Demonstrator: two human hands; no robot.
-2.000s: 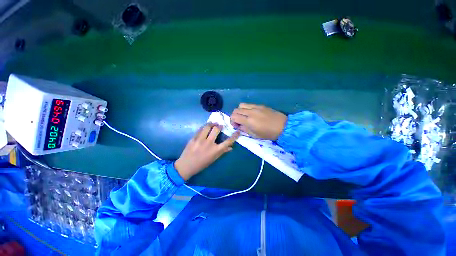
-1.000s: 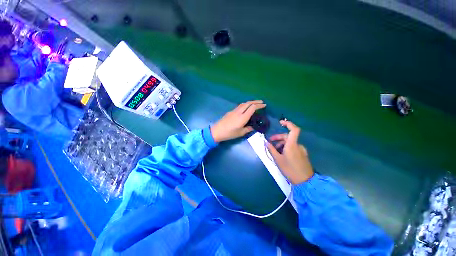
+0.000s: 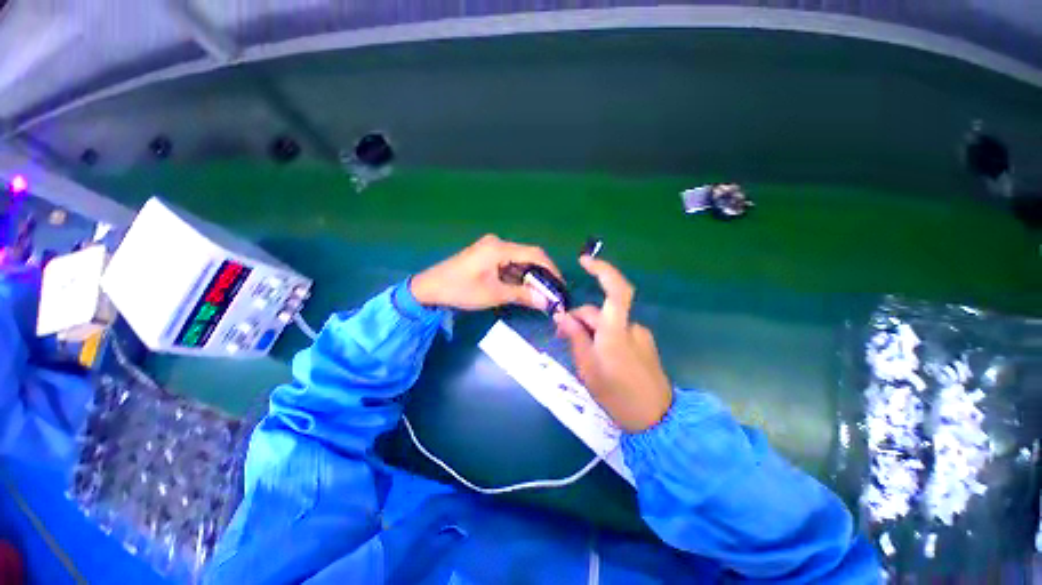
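My left hand (image 3: pixel 482 275) holds a round black device housing (image 3: pixel 546 278) tilted on edge, with a white-silver piece showing on its open side. My right hand (image 3: pixel 620 363) has its thumb and a finger at the housing's lower edge. A small dark piece with a light spot (image 3: pixel 592 247) sticks up at its raised fingertip; it looks like a plug, but I cannot tell surely. The white cable (image 3: pixel 503 489) loops below and passes out of sight near my right hand. A white liner strip (image 3: pixel 546 375) lies slantwise under the hands.
The power supply (image 3: pixel 206 280) stands left, above a clear blister tray (image 3: pixel 160 469). A clear tray with white pieces (image 3: pixel 895 423) lies right. On the green belt sit an opened unit with a silver pouch (image 3: pixel 728 201) and several black units, one on clear film (image 3: pixel 373 150).
The view has swung back to the right and levelled. The housing, flatter between my hands before, is now lifted and tilted in my left hand. My right fingers have come to its edge.
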